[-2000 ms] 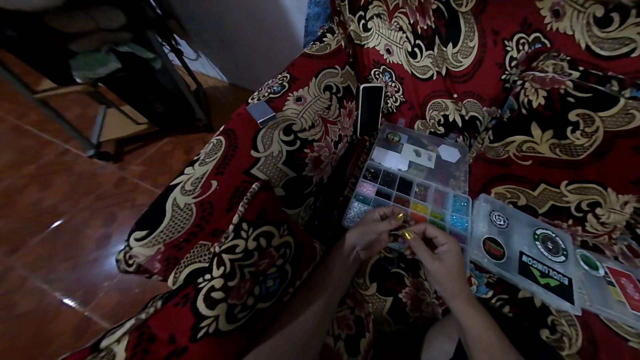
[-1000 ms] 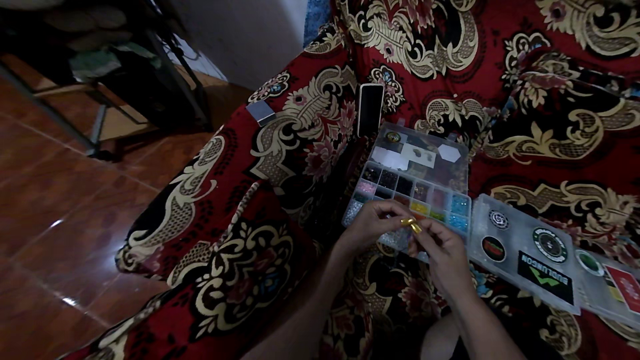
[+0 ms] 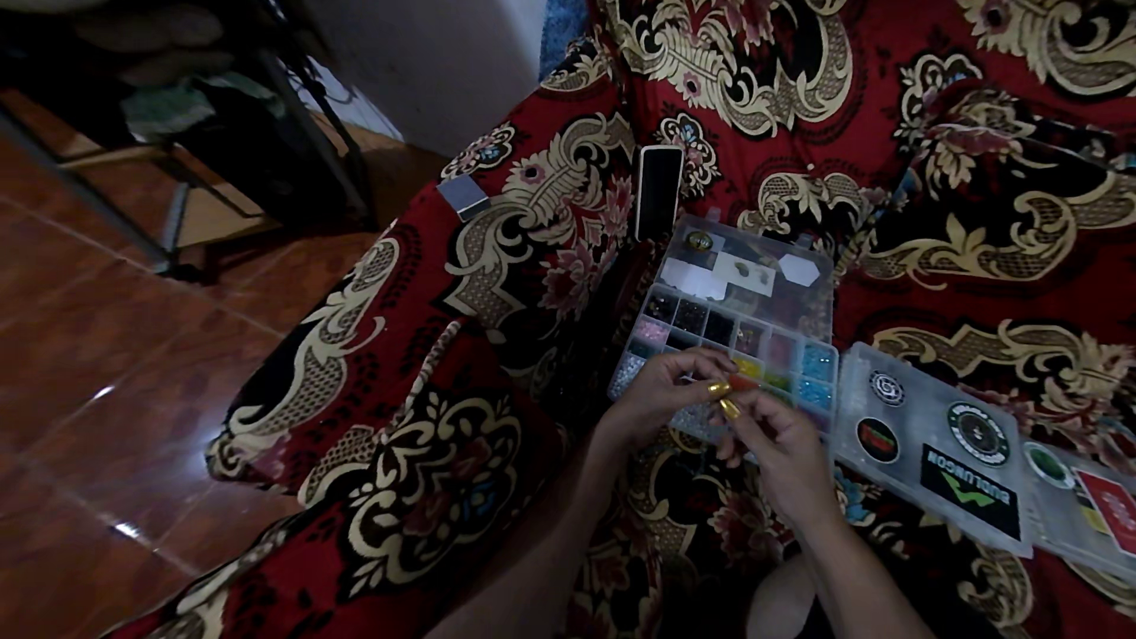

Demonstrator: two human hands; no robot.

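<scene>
My left hand (image 3: pixel 661 395) and my right hand (image 3: pixel 772 435) meet over the near part of an open plastic compartment box (image 3: pixel 834 364). Thumb and fingers are pinched together on each hand, and gold-coloured nails show at the thumbs. Whatever lies between the fingertips is too small or too hidden to tell. Beads in black, pink, yellow, green, blue and clear fill the box's compartments. Its clear lid (image 3: pixel 803 306) lies folded back, with white card pieces (image 3: pixel 750 273) and a small round item (image 3: pixel 699 240) on it.
A patterned red sofa cover (image 3: pixel 568 240) lies beneath everything. Beyond the box is a smartphone (image 3: pixel 659 193); a small grey box (image 3: pixel 463 197) rests on the sofa arm. To the right are a stickered plastic case (image 3: pixel 905 475) and another case (image 3: pixel 1069 524). A metal-framed stand (image 3: pixel 182 226) is at upper left.
My hands have stayed close together over the bead box, with small shifts of the fingers and wrists. The boxes and the smartphone have not moved.
</scene>
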